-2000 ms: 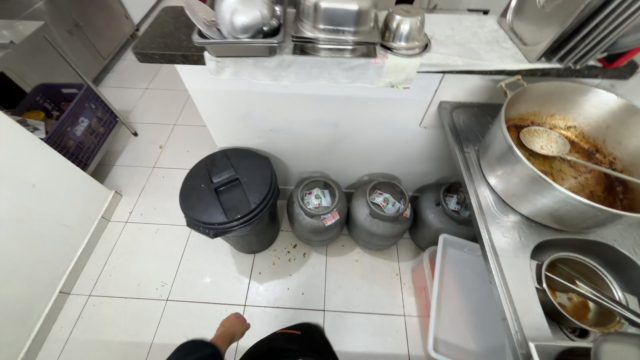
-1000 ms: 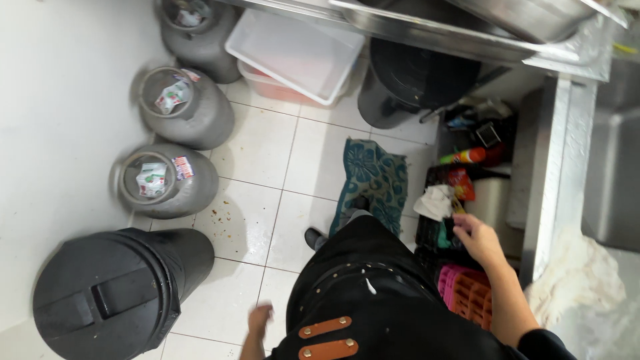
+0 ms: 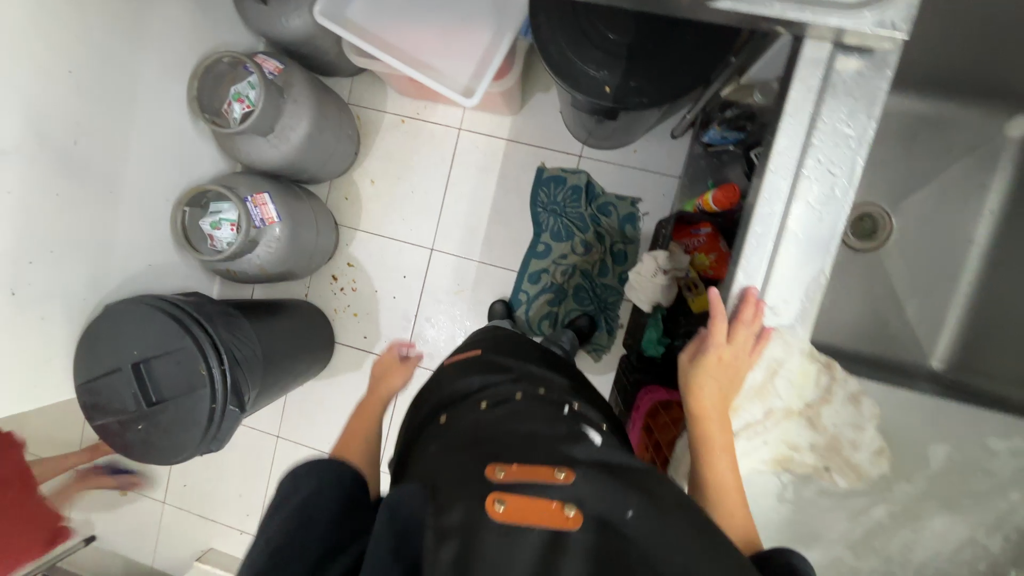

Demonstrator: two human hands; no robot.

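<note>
My left hand [image 3: 394,370] hangs over the tiled floor beside my black apron, its fingers curled; whether it holds anything small cannot be told. At the sink's metal edge [image 3: 788,192] is my right hand [image 3: 724,352], fingers spread and nothing seen in it, beside a stained white cloth [image 3: 816,416]. Just below that edge, a crate holds a white rag [image 3: 654,278], a red packet [image 3: 702,248] and a bottle with an orange-red top [image 3: 714,198]. A pink basket [image 3: 648,412] stands nearer to me.
A green patterned cloth [image 3: 576,248] lies on the floor at my feet. Gas cylinders [image 3: 280,228] and a lidded black bin [image 3: 160,376] stand at left, another black bin [image 3: 632,64] and plastic tubs [image 3: 448,40] ahead. A co-worker's arms and red sleeve [image 3: 28,504] show at lower left.
My right hand has moved from over the crate to the sink's edge. A co-worker in red has come into view at lower left. The view has swung round from the stove side.
</note>
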